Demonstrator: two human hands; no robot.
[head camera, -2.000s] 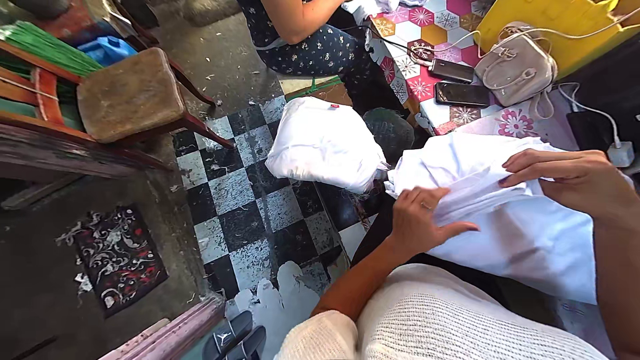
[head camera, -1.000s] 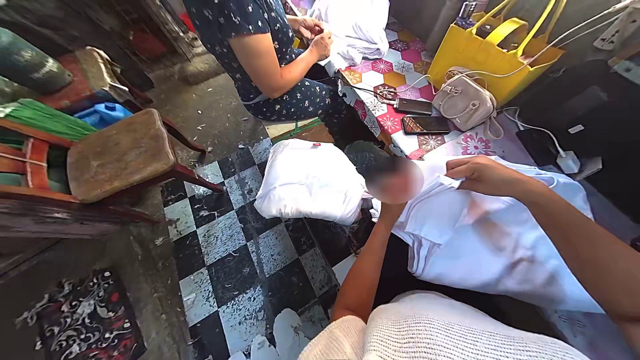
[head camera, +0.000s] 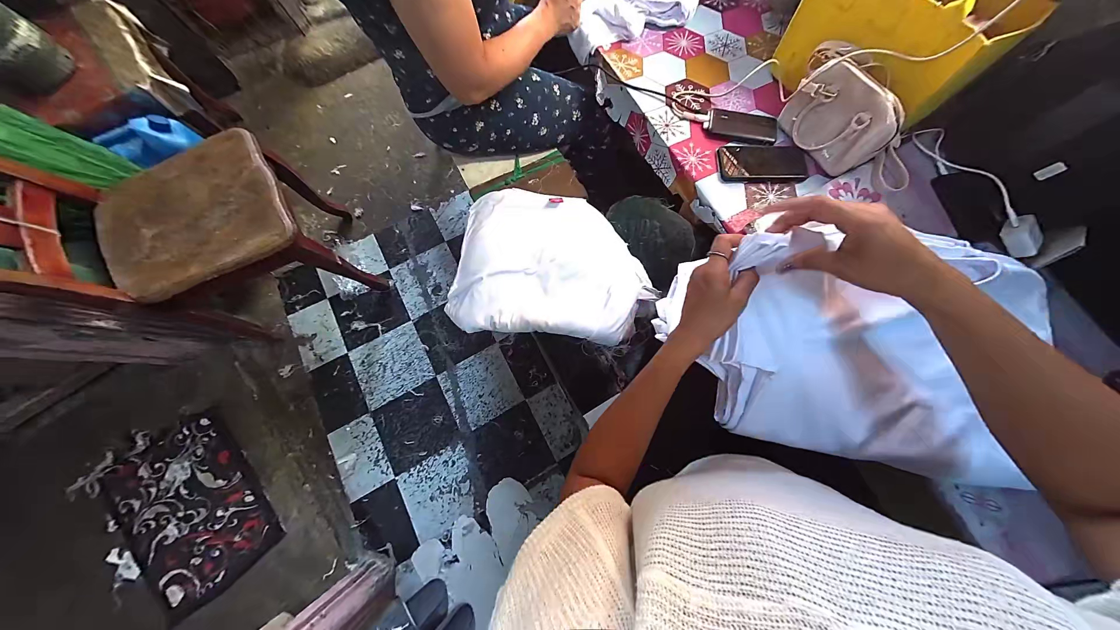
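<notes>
White fabric lies spread over my lap and the table edge. My left hand, with a ring on one finger, pinches a bunched fold at the fabric's far left edge. Close beside it on the right, my right hand has its fingers curved over the same bunched edge; whether they grip it is not plain. Several layers of the cloth hang down below my left hand. A stuffed white bundle with a small red mark rests to the left of my hands.
A patterned tablecloth carries a smartphone, a power bank, a beige handbag and a yellow bag. A charger with cable lies right. Another person sits ahead. A wooden chair stands left, a patterned mat below.
My right hand has come down and left, close to my left hand, from its raised place a second ago. The fabric's edge is now bunched between them.
</notes>
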